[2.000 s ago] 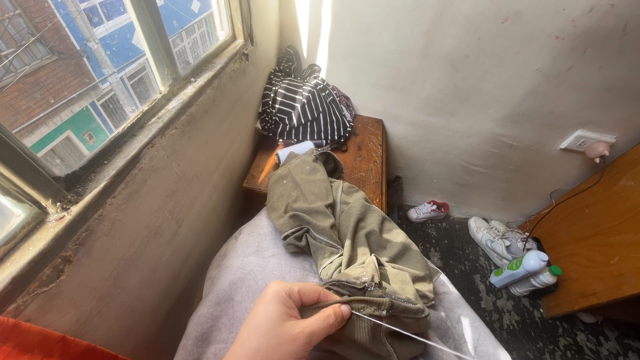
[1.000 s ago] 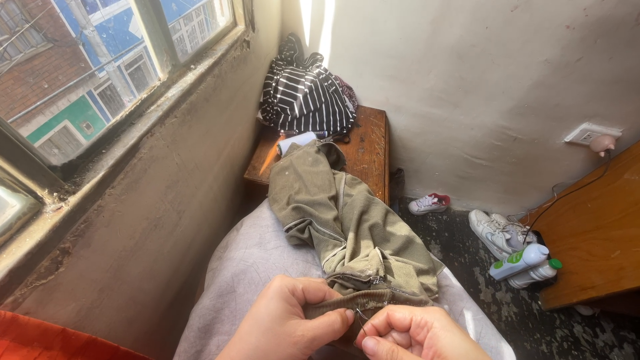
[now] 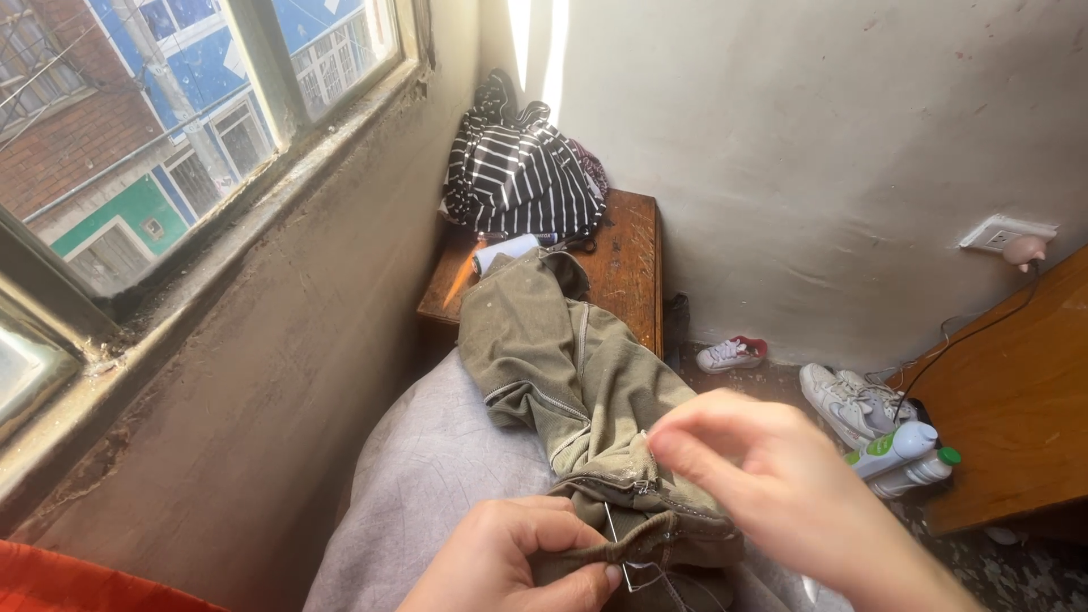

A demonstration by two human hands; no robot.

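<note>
An olive-green garment [image 3: 612,374] with pale stitched seams lies over a grey cloth [image 3: 442,459]. At its near end my left hand [image 3: 535,552] pinches the folded edge between thumb and fingers. A sewing needle [image 3: 610,523] stands in the fabric beside my left fingertips, its upper part sticking up. Pale thread [image 3: 650,574] loops by the thumb. Over the right side of the garment is my right hand [image 3: 756,467], thumb and forefinger brought together at the fingertips; whether they hold thread cannot be told.
A wooden stand [image 3: 633,263] bears striped clothing [image 3: 527,170], a thread spool [image 3: 507,251] and an orange pointed object [image 3: 463,276]. The window ledge [image 3: 280,195] runs along the left. Shoes [image 3: 841,399], a small shoe [image 3: 731,354] and bottles [image 3: 892,450] are on the floor at right, near a wooden panel [image 3: 1011,408].
My right hand, out of view two seconds ago, came in beside my left and has since moved up and away from it. The needle now shows in the fabric. My left hand keeps its pinch.
</note>
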